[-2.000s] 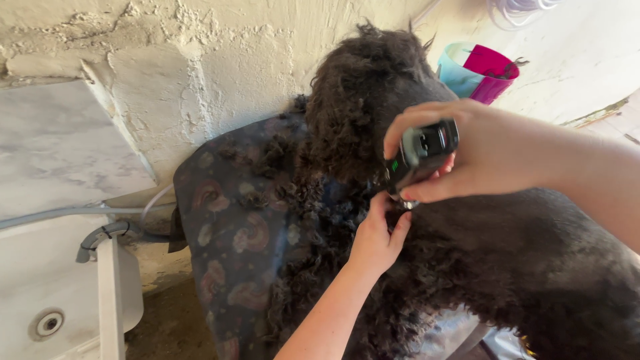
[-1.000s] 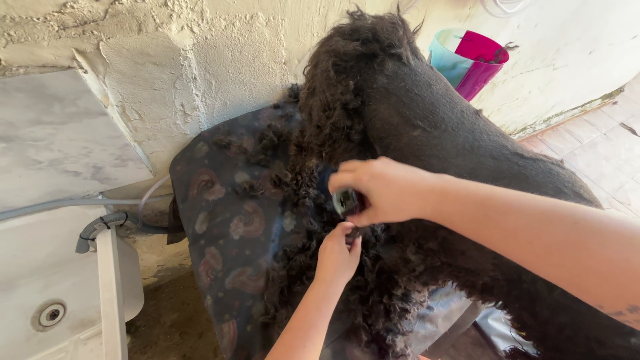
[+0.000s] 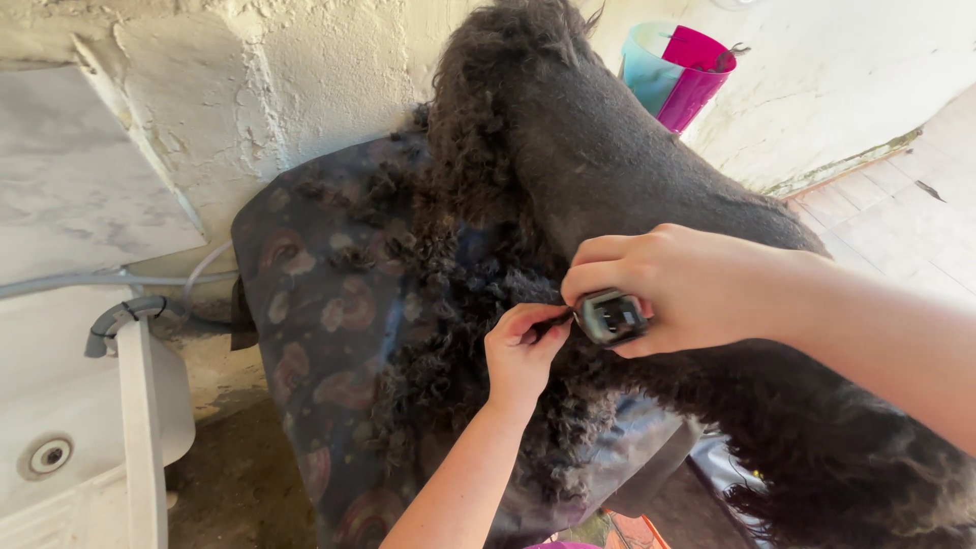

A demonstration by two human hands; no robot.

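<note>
A large dark, curly-haired dog (image 3: 610,160) stands on a table covered with a dark patterned cloth (image 3: 305,381). Its back and side are clipped short, while the head and legs carry long curls. In my right hand (image 3: 671,290) is an electric hair clipper (image 3: 611,316), its end facing the camera and its blade hidden. My left hand (image 3: 528,347) pinches a dark tuft or part of the dog's leg just left of the clipper; which one, I cannot tell. Loose clumps of cut hair (image 3: 427,389) lie on the cloth around the hands.
A rough plaster wall (image 3: 335,69) runs behind the table. At the left is a white sink (image 3: 84,381) with a grey hose (image 3: 122,314) over its edge. A blue and magenta bucket (image 3: 694,91) stands behind the dog. Pale floor tiles (image 3: 884,206) show at the right.
Compared with two seconds ago, my right hand and the clipper are lower against the dog's front. The dog's head has turned or dropped away. My left hand stays close to the clipper.
</note>
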